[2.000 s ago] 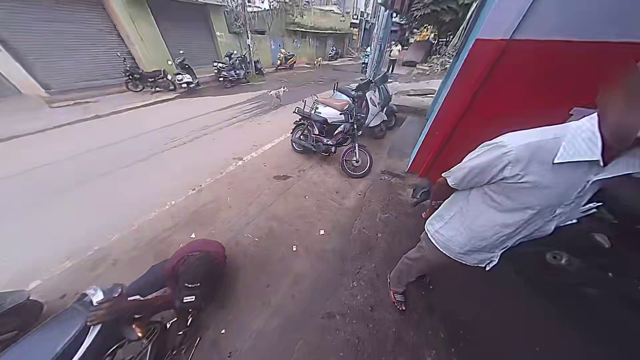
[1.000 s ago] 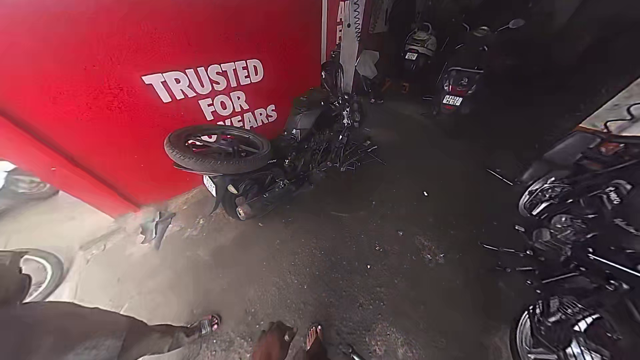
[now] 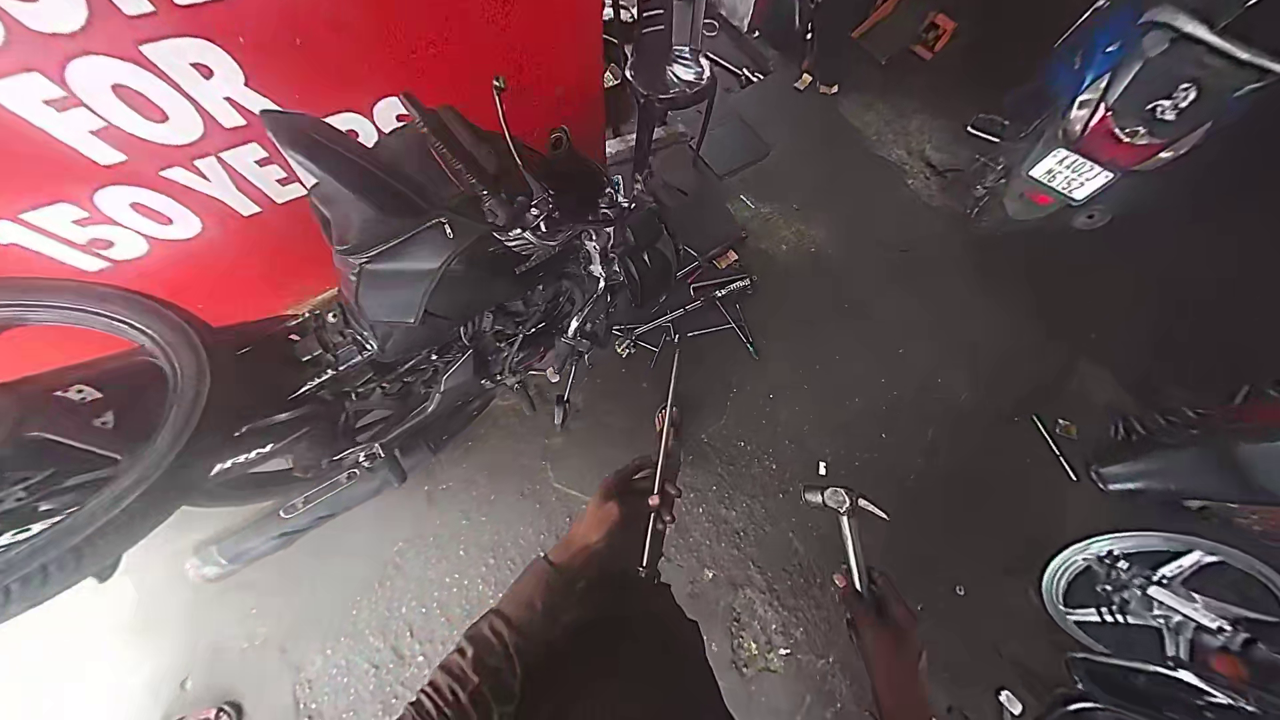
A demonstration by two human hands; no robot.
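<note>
My left hand (image 3: 640, 492) is closed around a long thin metal rod (image 3: 669, 410), which points up and away from me. At the lower right my right hand (image 3: 882, 610) grips a claw hammer (image 3: 846, 520) by its handle, head upward. Ahead and to the left, a partly dismantled black motorcycle (image 3: 410, 260) stands by a red wall. Several loose tools (image 3: 715, 300) lie on the ground beside its front part, beyond the rod's far end.
A loose wheel and tyre (image 3: 185, 400) is at the left. A parked scooter (image 3: 1120, 130) stands at the upper right, a motorcycle wheel (image 3: 1160, 590) at the lower right. A dark plastic chair (image 3: 670, 85) stands beyond the motorcycle. A thin bar (image 3: 1054, 448) lies on the ground.
The view has swung from the street to the workshop floor. Both my hands are now in sight, holding a rod and a hammer; neither tool is plain in the earlier frames.
</note>
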